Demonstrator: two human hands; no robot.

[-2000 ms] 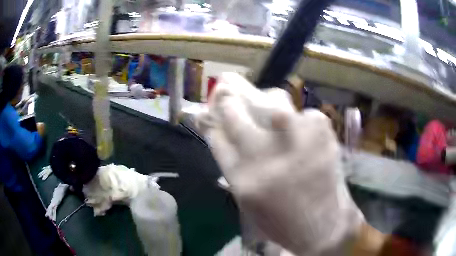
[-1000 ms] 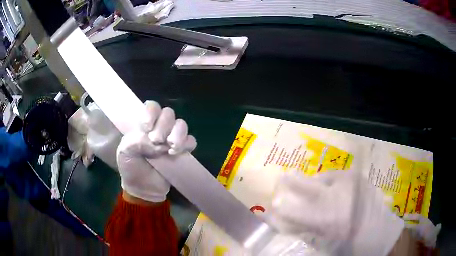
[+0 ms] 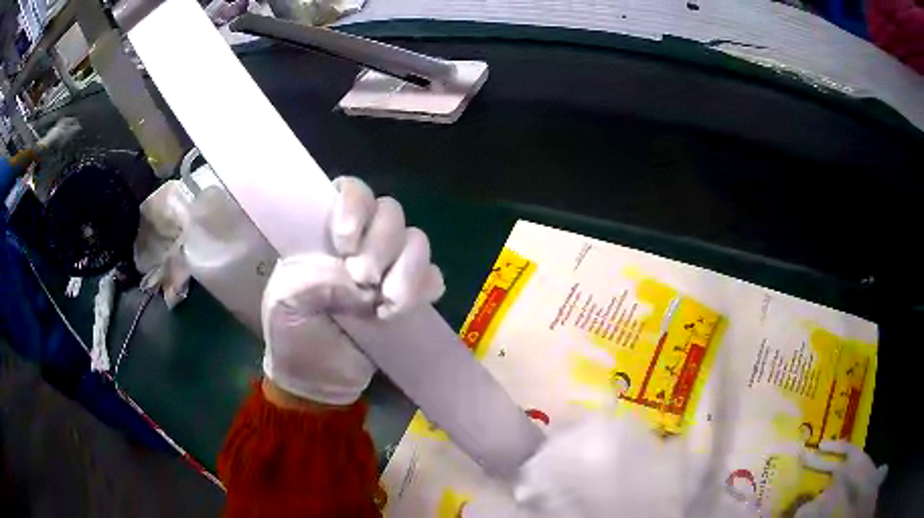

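My left hand (image 3: 339, 288), in a white glove with a red-orange sleeve, is closed around a long flat white lamp arm (image 3: 228, 132). The arm slants from the upper left down to the lower middle. My right hand (image 3: 608, 470), also gloved in white, is a blur at the arm's lower end, over the printed sheet. I cannot tell whether it holds the lamp or a cloth. More white fabric (image 3: 851, 486) shows at the lower right; its exact shape is unclear. The printed white and yellow sheet (image 3: 547, 263) lies under the lamp.
Another lamp (image 3: 451, 86) with a white square base lies on the dark conveyor belt beyond. At left are a black fan (image 3: 91, 218), a cloudy white bottle (image 3: 228, 248) and a crumpled white cloth (image 3: 160, 233). Part of a person in dark red (image 3: 900, 30) shows at the top right.
The view has swung down from the line to the bench. Since one second ago, my left hand and the lamp arm sit slightly farther right in view. The right hand's blur is lower.
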